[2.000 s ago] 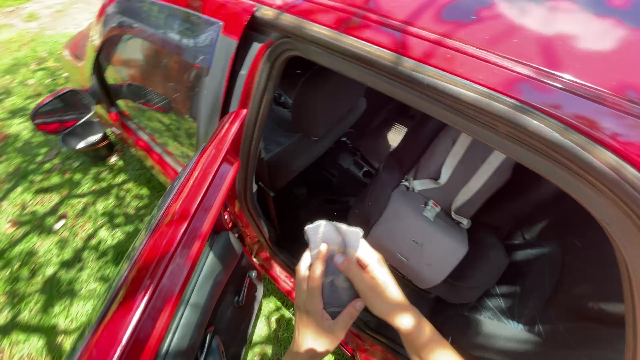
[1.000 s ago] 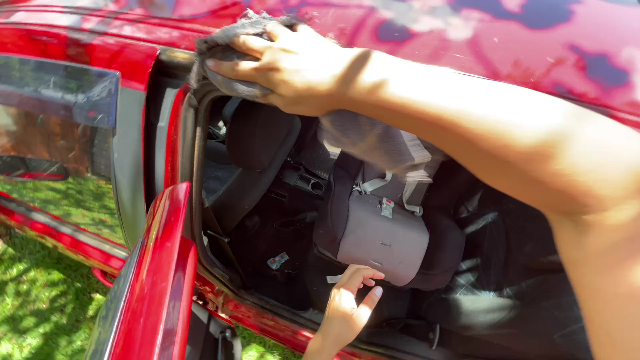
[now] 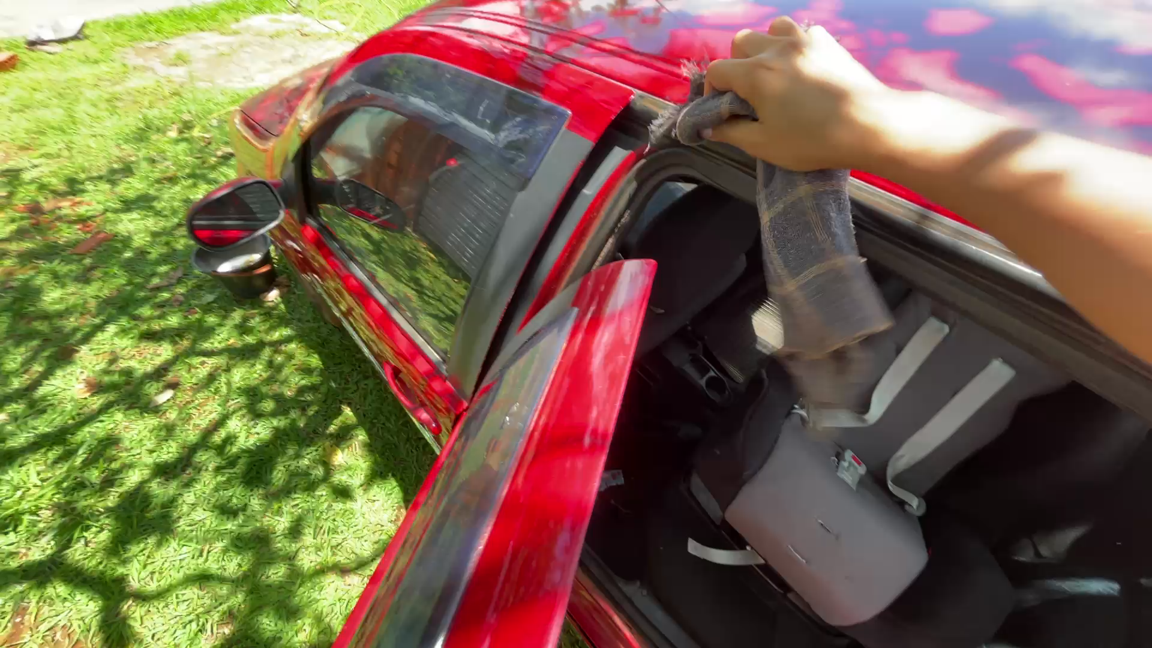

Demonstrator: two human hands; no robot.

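My right hand (image 3: 792, 99) grips a grey checked cloth (image 3: 810, 252) at the upper edge of a red car's rear door opening (image 3: 936, 243). One bunched part of the cloth lies against the frame near its front upper corner, and the rest hangs down into the opening, its lower end blurred. The red rear door (image 3: 558, 450) stands open below and to the left of the hand. My left hand is out of view.
A child car seat (image 3: 828, 522) with pale straps sits inside the car. The front door (image 3: 387, 297) is closed, and its side mirror (image 3: 236, 214) juts out above a dark bucket (image 3: 238, 265) on the grass (image 3: 180, 468).
Both hands held the cloth low before the opening at first; then my right hand took it up to the frame. My left hand has left the view, which has swung toward the car's front.
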